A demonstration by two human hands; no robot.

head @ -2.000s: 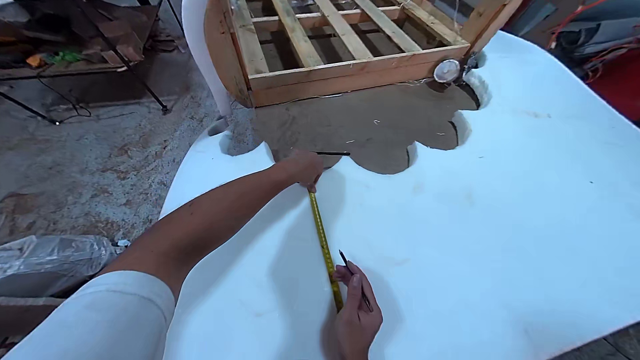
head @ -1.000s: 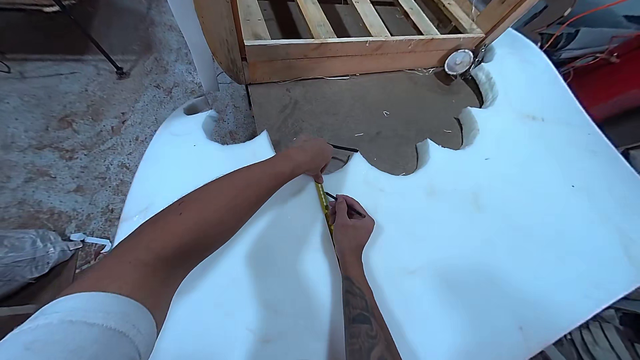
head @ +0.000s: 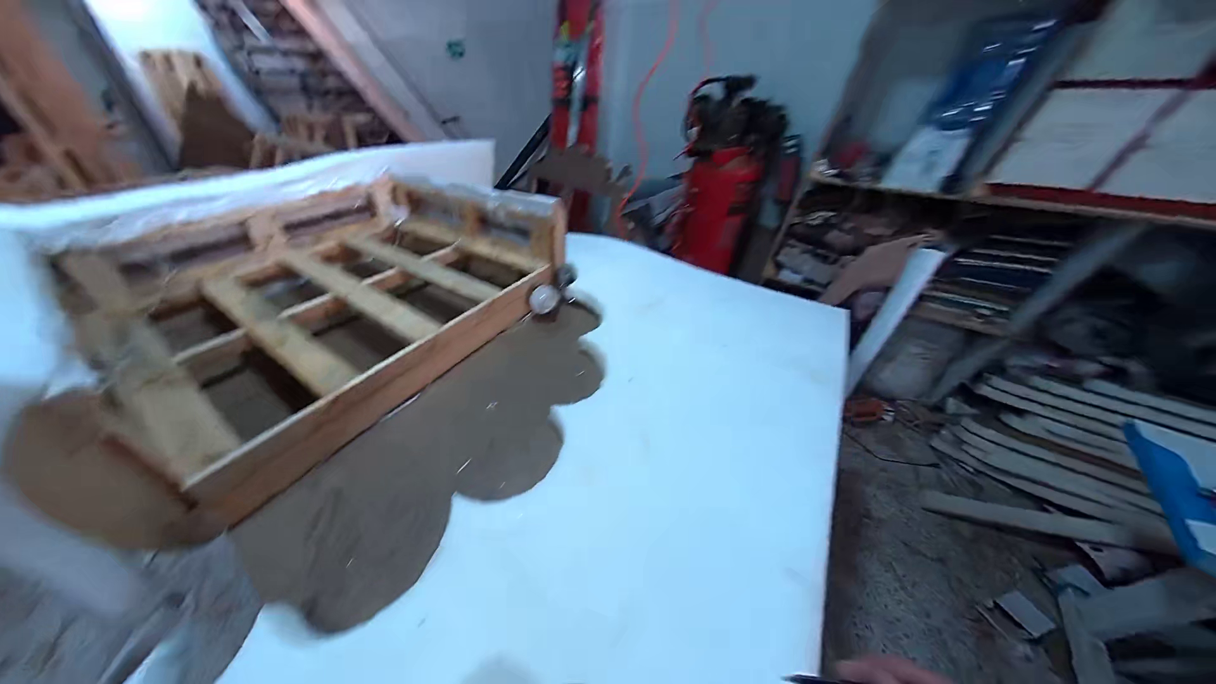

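Note:
A large white foam sheet [head: 665, 456] with a scalloped cut edge lies across the middle, over a brown board [head: 408, 475]. A slatted wooden frame [head: 370, 389] stands on the board at the left, with a round clear-topped object [head: 544, 299] at its near right corner. Part of a hand [head: 888, 671], probably my right, shows at the bottom edge by the foam's lower right corner, next to the tip of a thin dark tool [head: 807, 678]; its grip is cut off. My left hand is not in view, and neither is the tape measure.
Behind the foam stands a red tank compressor [head: 717, 209] with a red hose [head: 646, 104]. Shelves [head: 1007, 204] with piled material line the right. Curved strips [head: 1064, 456] and offcuts [head: 1026, 613] lie on the floor at the lower right.
The view has swung far to the right and up. My left hand and the yellow tape measure have left the view; earlier both hands were at the foam's scalloped edge.

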